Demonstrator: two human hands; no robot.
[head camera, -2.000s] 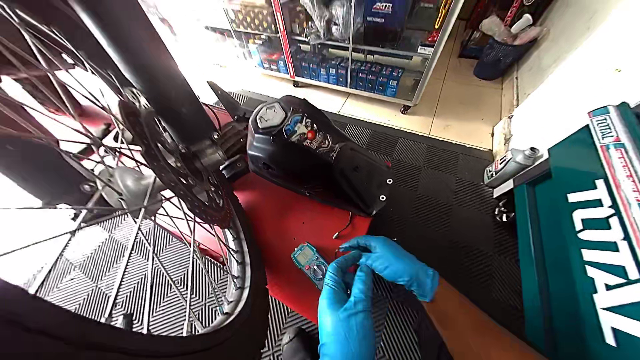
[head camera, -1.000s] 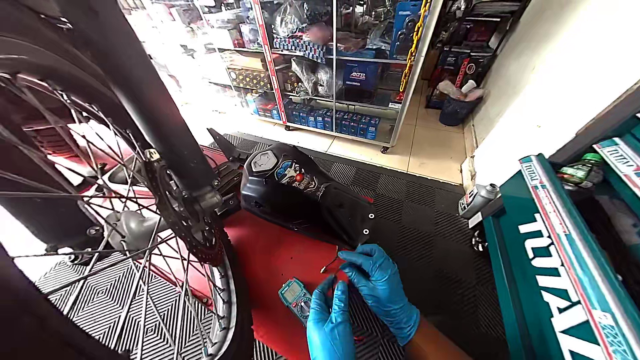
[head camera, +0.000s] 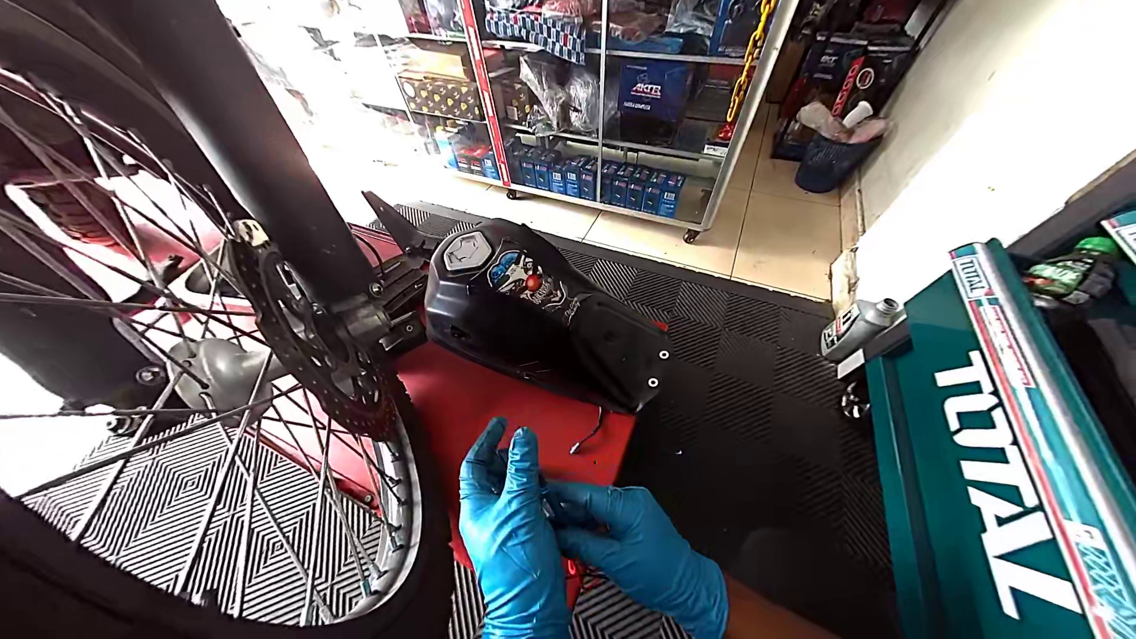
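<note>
My left hand (head camera: 512, 532), in a blue glove, is raised over the red platform with its fingers pointing up. My right hand (head camera: 635, 546), gloved alike, meets it from the right. Between the fingers of both is a small dark item, mostly hidden, whose kind I cannot tell. Red wire (head camera: 575, 577) shows just below the hands. Beyond them a black motorcycle fuel tank (head camera: 524, 311) with a skull-like decal lies on the red platform (head camera: 568, 439). A short lead with a connector (head camera: 579, 446) hangs from the tank's near edge. The multimeter is not visible now.
At left stands a spoked motorcycle wheel (head camera: 404, 532) with its brake disc (head camera: 306, 333) and fork leg (head camera: 257, 133). A teal tool cabinet (head camera: 985, 444) is close on the right, with a grey bottle (head camera: 859, 328) beside it. A glass display case (head camera: 612, 209) stands behind.
My left hand's fingers have risen upright, over where the multimeter showed before. The hands remain close together. The view has shifted, showing more of the display case than two seconds ago.
</note>
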